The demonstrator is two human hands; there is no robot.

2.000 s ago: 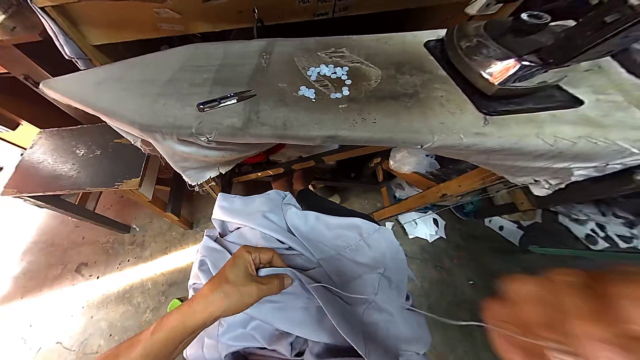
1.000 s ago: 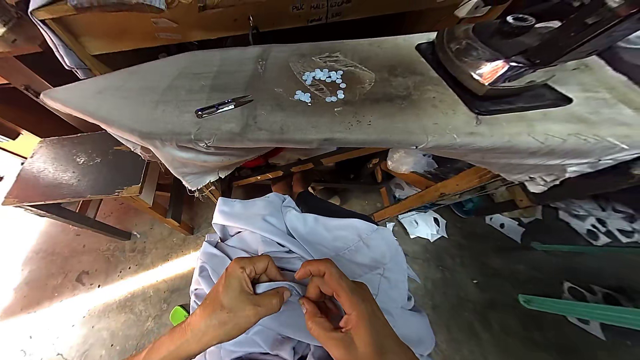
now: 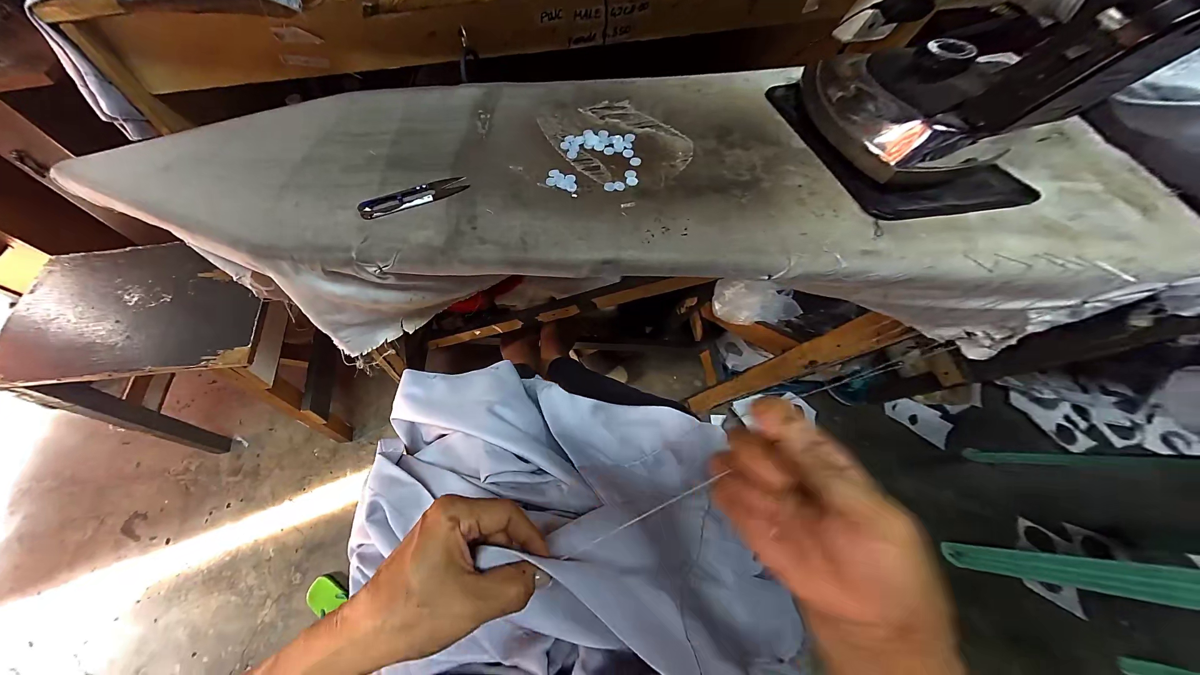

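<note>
My left hand pinches an edge of the light grey-blue cloth that lies over my lap. To its right, my blurred right hand is raised over the cloth, its fingers closed on a pale thread that runs taut down toward the pinched fold. Whether a needle is in those fingers cannot be told. On the padded ironing board beyond lie small thread snips and a scatter of light blue buttons. A clothes iron rests at the board's right part.
A black iron rest sits under the iron. At left stands a worn wooden bench. Wooden braces cross below the board. Green bars and patterned scraps are at the lower right, and a bright green object is on the floor.
One second ago both hands were together at the fold; my right hand has since moved away to the right with the thread stretched. The left hand keeps its pinch.
</note>
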